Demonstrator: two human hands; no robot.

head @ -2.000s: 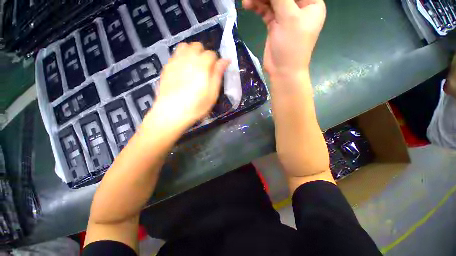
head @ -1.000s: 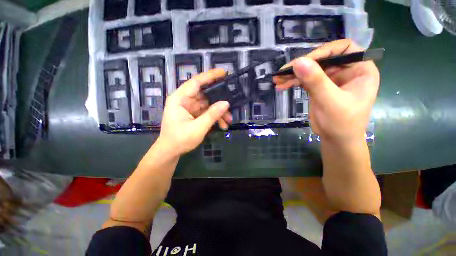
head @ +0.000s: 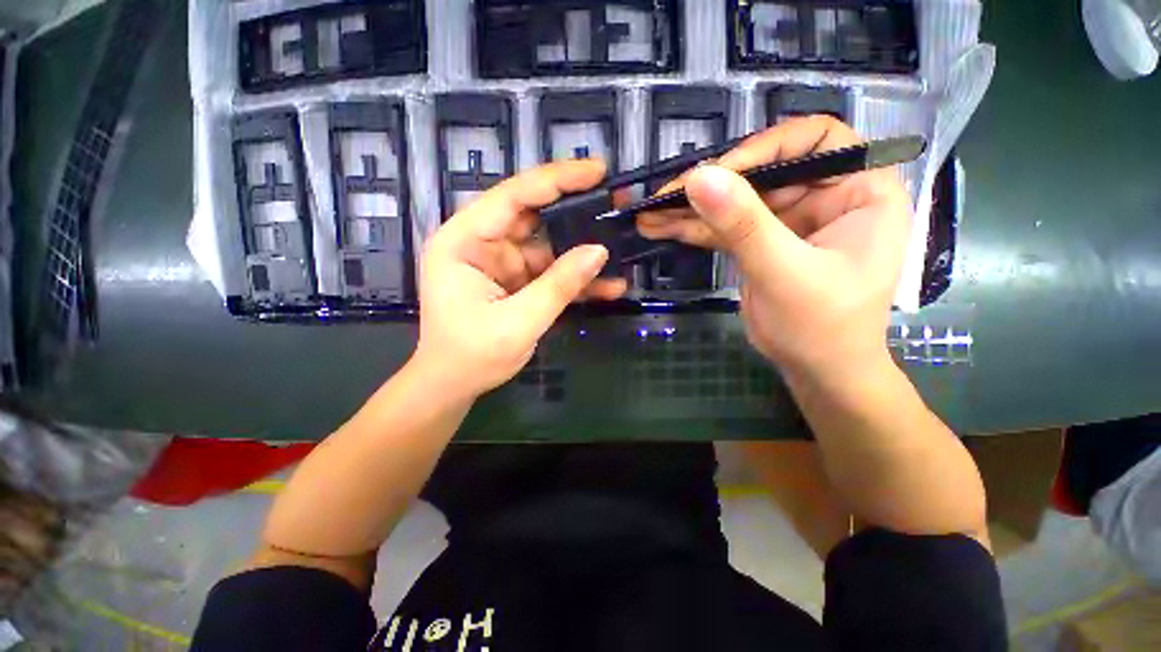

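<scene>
My left hand (head: 490, 287) holds a black phone frame (head: 587, 228) by its left end, above the near edge of the blister tray (head: 439, 79). My right hand (head: 815, 236) holds black tweezers (head: 796, 168), their tips pointing left at the frame's surface. The right fingers are close to the frame's right part and hide some of it. Whether the tips hold a small piece cannot be told. The tray holds black frames in its pockets, upright in the near row and sideways in the row behind.
A gridded adhesive sheet (head: 713, 363) lies on the green bench between tray and body. A long dark gridded strip (head: 70, 204) lies at left. A white rounded object (head: 1120, 36) is at the far right rear. A cardboard box (head: 1012, 490) is below the bench edge at right.
My head view has turned from the tray's side to face it. My left hand came off the tray and holds a frame. Since a second ago the tweezer tips moved left over the frame.
</scene>
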